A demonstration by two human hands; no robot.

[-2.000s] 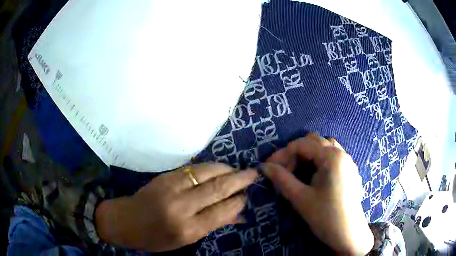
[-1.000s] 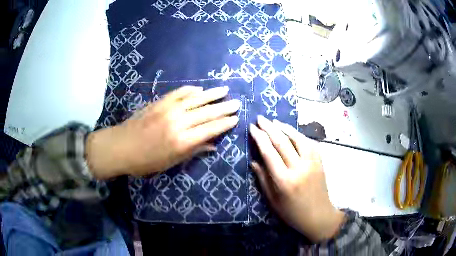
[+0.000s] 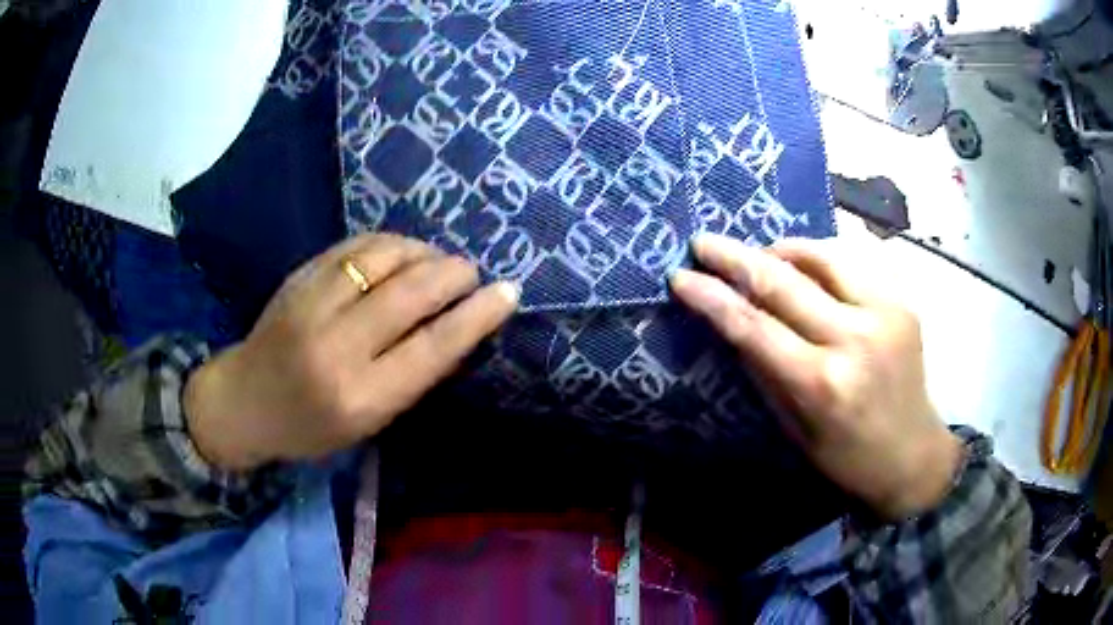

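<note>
The dark blue denim panel with pale letter-diamond print (image 3: 561, 348) lies over the table edge and hangs toward my lap. A squarish pocket piece of the same print (image 3: 525, 159) lies on it, with stitching along its lower and right edges. My left hand (image 3: 366, 336), with a ring, lies on the pocket's lower left, fingertips at the lower edge. My right hand (image 3: 806, 342) has its fingertips at the lower right corner. Whether the fingers pinch the cloth or only press on it is hard to tell.
The white table (image 3: 159, 98) shows at upper left. The metal machine bed (image 3: 1001, 147) is at upper right. Orange-handled scissors (image 3: 1076, 397) lie at the right edge. A tape measure (image 3: 627, 568) hangs over the red cloth on my lap.
The view has shifted closer to the pocket's lower edge. Both hands have moved from the pocket's middle and right seam to its lower edge, and are farther apart.
</note>
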